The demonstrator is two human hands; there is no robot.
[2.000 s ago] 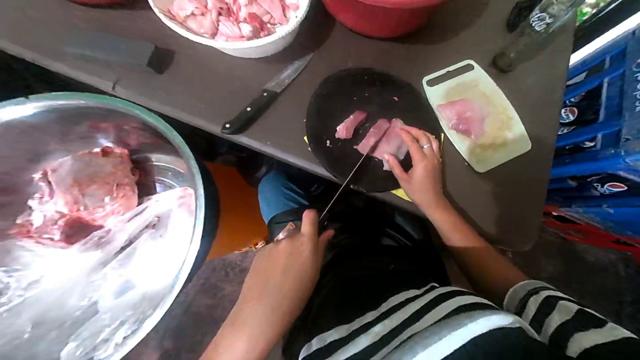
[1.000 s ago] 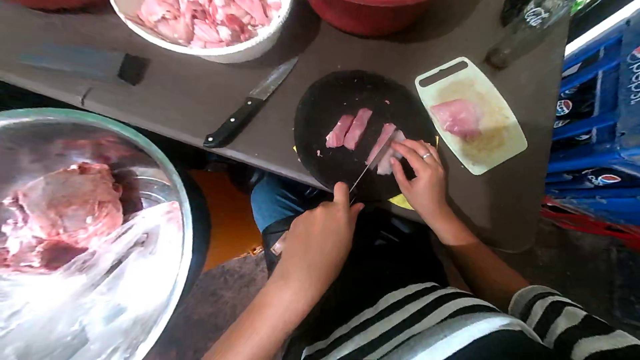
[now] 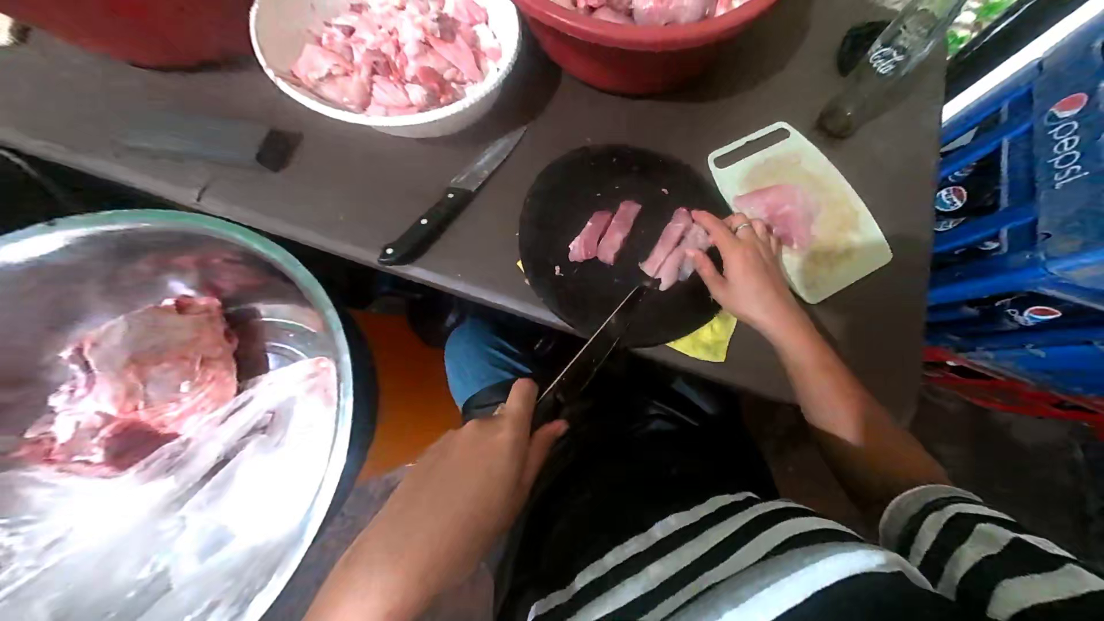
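My left hand [image 3: 448,492] grips the handle of a knife [image 3: 599,341], whose blade slants up over the edge of a round dark cutting board [image 3: 595,302]. The blade's tip is by the near end of a cut pink meat strip [image 3: 667,241]. Fingertips of my right hand [image 3: 746,272], with a ring on one finger, hold the paler meat piece [image 3: 686,254] beside that strip. Two separate meat strips [image 3: 617,233] lie further left on the board. A larger pink meat piece [image 3: 780,211] rests on a small pale cutting board [image 3: 832,216] at the right.
A black-handled knife [image 3: 431,220] and a cleaver-like blade [image 3: 194,142] lie on the table. Behind are a white bowl of meat [image 3: 509,65] and a red basin [image 3: 638,56]. A large metal basin [image 3: 336,319] stands at left; a glass bottle [image 3: 888,65] and blue crates [image 3: 1056,190] are at right.
A second strip has come to lie beside the first, apart from the held meat. My left hand has drawn the knife back from the meat towards me; another strip is now cut.
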